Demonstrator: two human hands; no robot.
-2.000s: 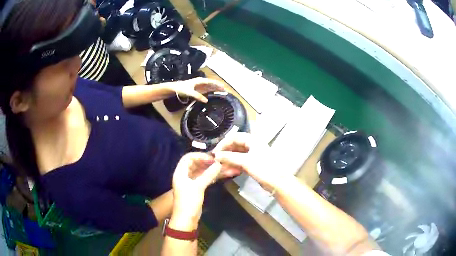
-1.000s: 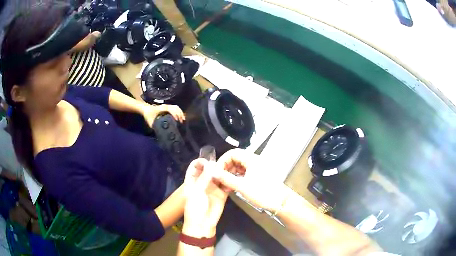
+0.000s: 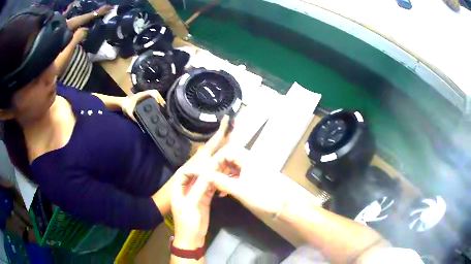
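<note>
My left hand (image 3: 193,198), with a red wristband, and my right hand (image 3: 240,180) meet at bottom centre with bent fingertips close together. Glare and overlap hide whether a small piece is between them. Just beyond is a black fan unit (image 3: 208,95) with white marks on its rim, tilted with its grille up. Its base (image 3: 161,130) shows a row of round buttons. Another person's hands hold this fan at the base and rim. White sheets (image 3: 294,121) lie on the bench to its right.
A person in a dark blue top (image 3: 98,165) is at the left. Another fan unit (image 3: 335,135) stands at the right, near white fan blades (image 3: 428,213). More fans (image 3: 153,71) line the brown bench (image 3: 297,154) beside the green belt (image 3: 248,44). Green (image 3: 77,234) and yellow (image 3: 135,252) crates are low left.
The other person's fan has turned, its grille now facing up and its buttoned base more visible. That person's other hand now touches its rim. The clear piece seen at my fingertips no longer shows.
</note>
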